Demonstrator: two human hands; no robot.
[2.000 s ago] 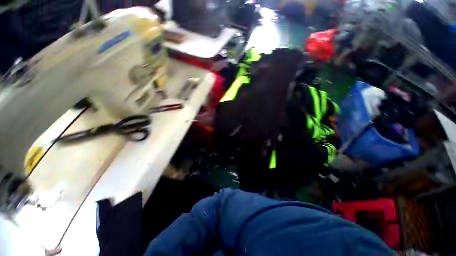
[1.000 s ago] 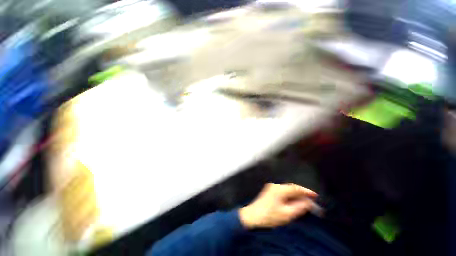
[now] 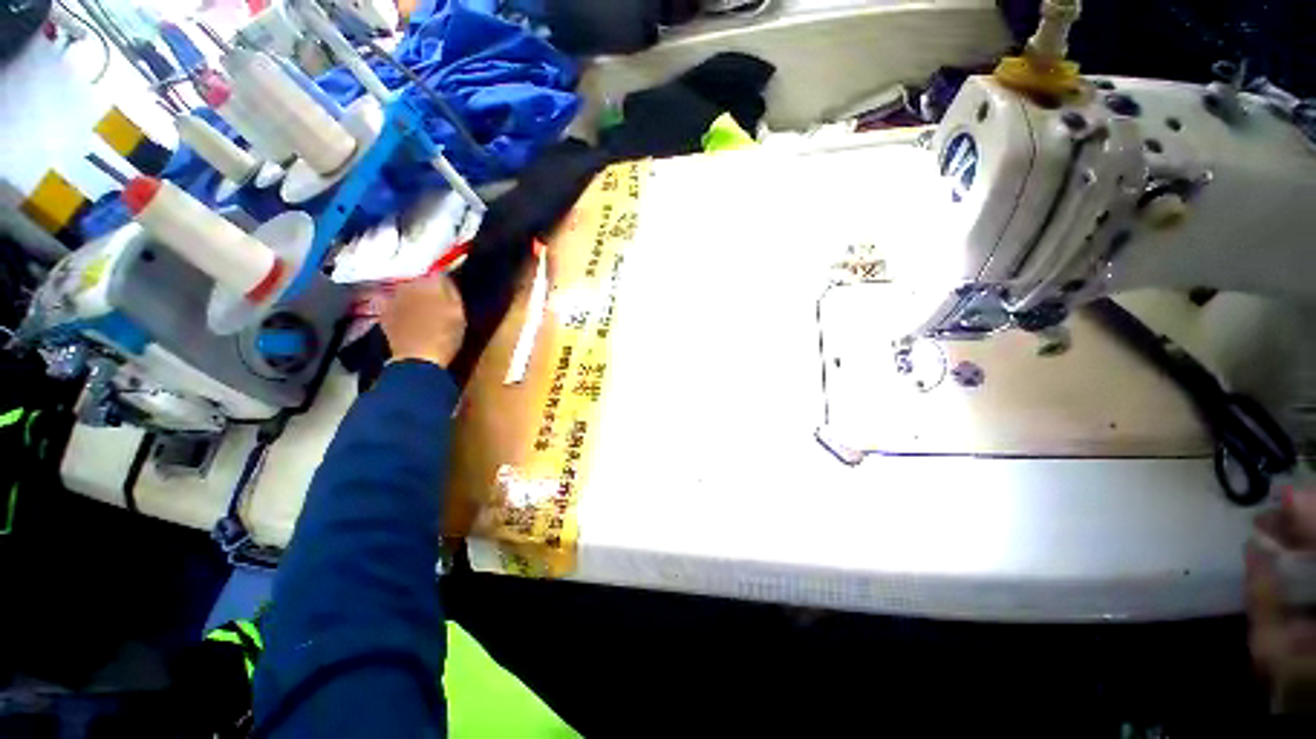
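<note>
My left hand reaches out at the left, between the cardboard and the blue and white machine. It is beside black fabric that lies along the cardboard's far left edge. Its fingertips are small and unclear, so I cannot tell if they grip anything. My right hand is at the far right edge, blurred and cut off, low by the table's front edge. Something pale shows at its fingers, but I cannot tell what.
The brown cardboard has yellow printed tape and a white sliver on it. The sewing machine head stands at the right, with black-handled shears beside it. Thread cones and blue fabric are at the left.
The view has swung left from the machine and floor to the cardboard and thread cones. My left hand now shows stretched out among them. My right hand shows at the right edge.
</note>
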